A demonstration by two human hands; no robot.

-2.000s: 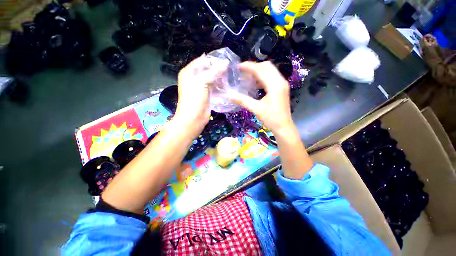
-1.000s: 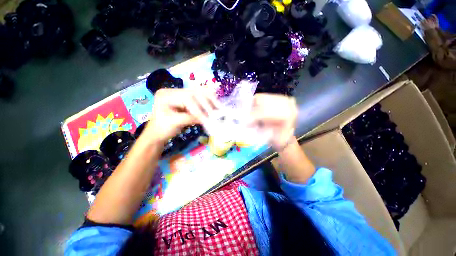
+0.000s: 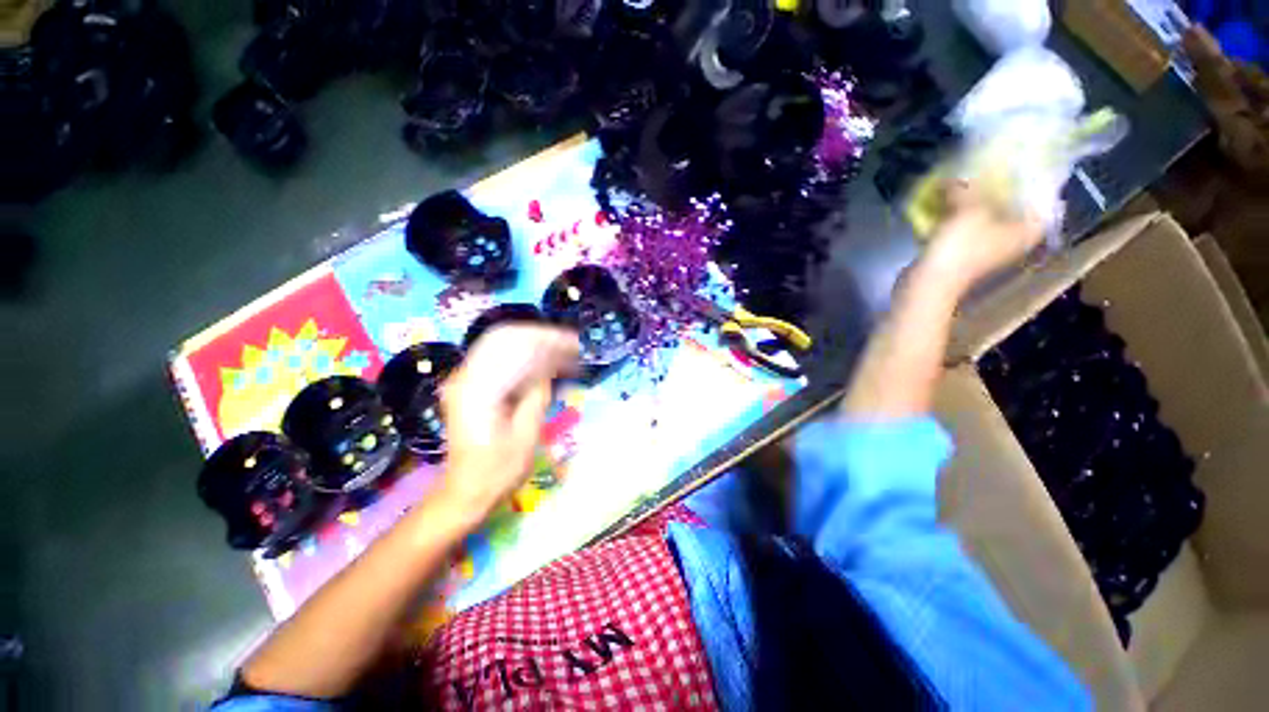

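Black glossy cup-like parts [image 3: 338,433] stand in a slanting row on the printed mat [image 3: 292,334], with small coloured stones on them. Another part [image 3: 459,238] sits above the row, and one with pale blue stones [image 3: 590,317] is near the purple bits. My left hand [image 3: 498,403] is blurred over the row; whether it holds anything cannot be told. My right hand [image 3: 985,237] is out at the right, closed on a crinkled clear bag [image 3: 1033,150]. A blurred yellow shape [image 3: 930,203], possibly the glue bottle, shows at its fingers.
Purple glittering bits [image 3: 671,253] and yellow-black pliers [image 3: 765,342] lie at the mat's right. Black parts [image 3: 487,70] are heaped behind. A white-filled bag [image 3: 1005,21] is at the upper right. An open cardboard box [image 3: 1162,299] with black parts [image 3: 1092,452] stands beside the table.
My hands have parted. My right hand has moved right and outward with the clear bag; my left is over the row. The yellow bottle is gone from the mat's front, where the pliers show.
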